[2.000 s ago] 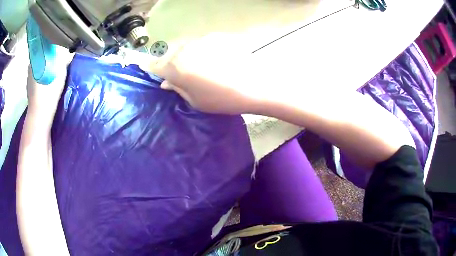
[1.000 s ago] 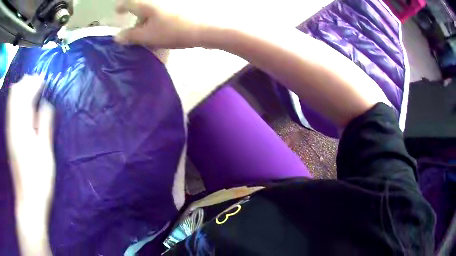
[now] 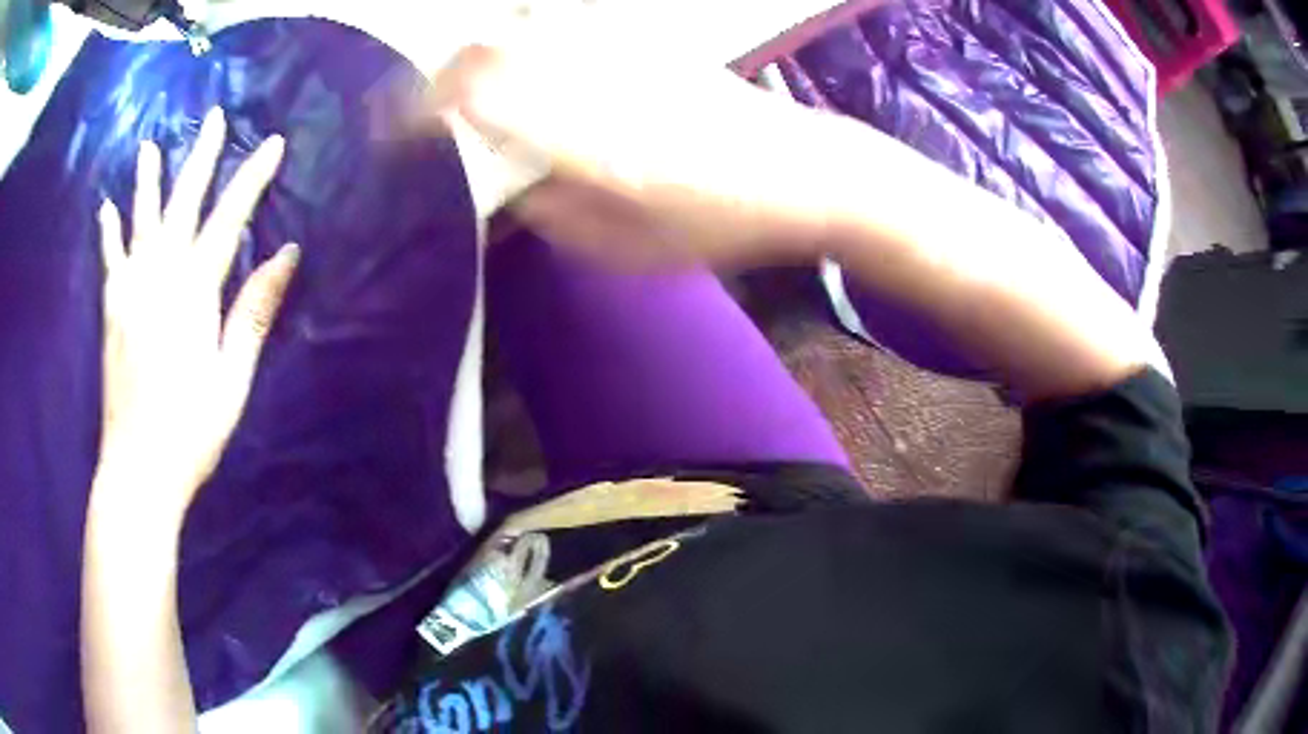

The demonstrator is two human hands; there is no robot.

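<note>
A smooth, glossy purple shell fabric panel [image 3: 337, 416] lies over white wadding [image 3: 471, 416], which shows as a white border along its right and lower edges. My left hand [image 3: 179, 308] lies flat on the panel with its fingers spread, holding nothing. My right hand [image 3: 481, 122] is blurred at the panel's upper right edge; whether its fingers grip the edge cannot be told. The needle area of the sewing machine [image 3: 198, 36] shows at the top left, at the panel's upper edge, mostly cut off by the picture's rim.
A quilted purple panel [image 3: 990, 129] with a white edge hangs at the upper right. A pink plastic object [image 3: 1198, 36] is at the top right corner. A dark grey box-like shape [image 3: 1241, 330] stands at the right. My purple-clad leg [image 3: 660, 373] is below the table, above the brown floor [image 3: 904, 430].
The view has shifted, so the machine sits nearer the top left corner. My left hand has come onto the panel and spread flat. My right hand has moved along the panel's edge, away from the needle.
</note>
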